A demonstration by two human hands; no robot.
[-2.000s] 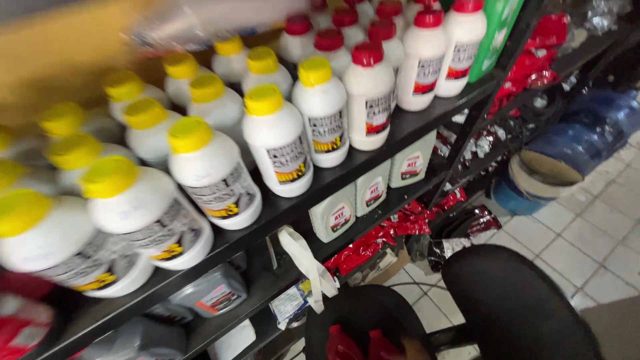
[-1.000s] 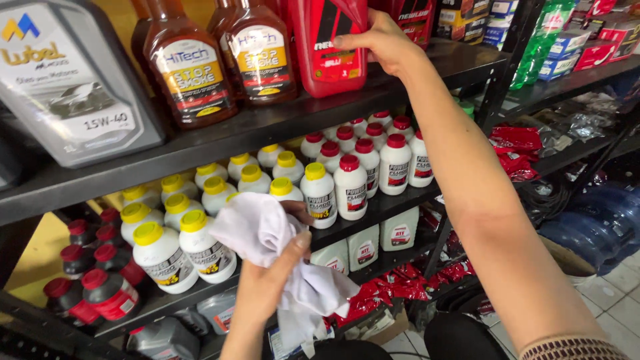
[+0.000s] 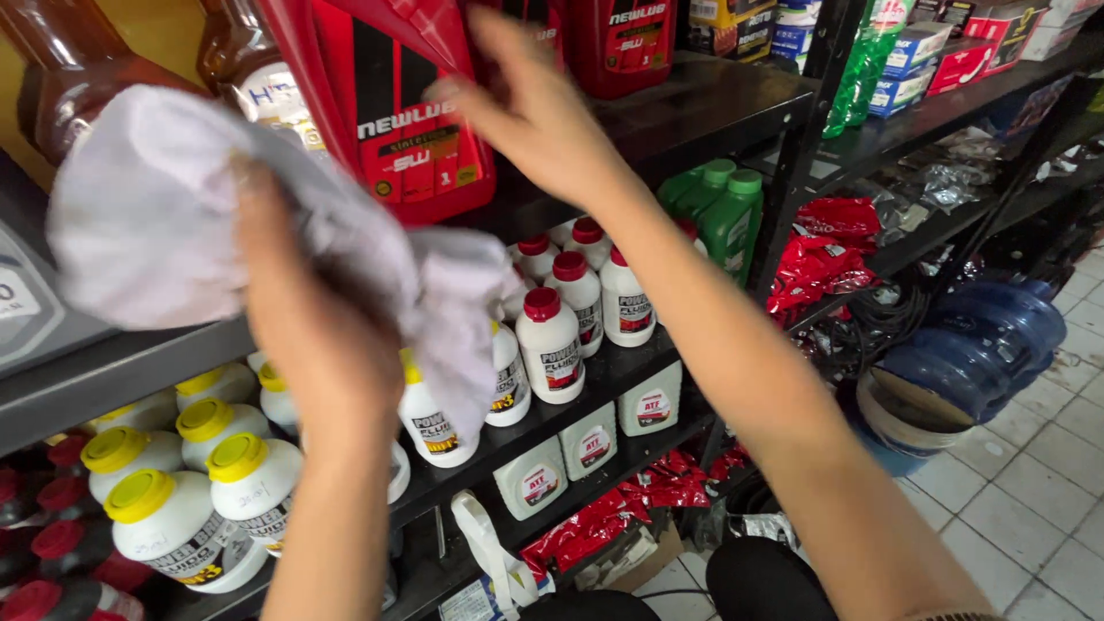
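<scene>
My left hand (image 3: 302, 302), blurred, grips a bunched white cloth (image 3: 172, 198) in front of the upper shelf. The cloth's loose end hangs over white brake-fluid bottles with yellow and red caps (image 3: 552, 345) on the shelf below. A red Newlub oil jug (image 3: 414, 147) leans at the edge of the upper shelf. Beside its right side is my right hand (image 3: 526, 112), fingers spread and blurred; whether the fingertips touch the jug is unclear. Amber bottles (image 3: 259, 78) stand behind the cloth, partly hidden by it.
More red jugs (image 3: 623, 43) stand farther right on the black metal shelf (image 3: 716, 95). Green bottles (image 3: 729, 216), ATF bottles (image 3: 595, 440) and red packets (image 3: 819, 250) fill other shelves. A bucket (image 3: 914, 414) and blue water jugs (image 3: 975, 345) are on the tiled floor at right.
One second ago my right hand held a red jug; now its fingers are spread beside one. My left hand and the cloth have risen from the lower bottles to upper-shelf height. The view has moved closer.
</scene>
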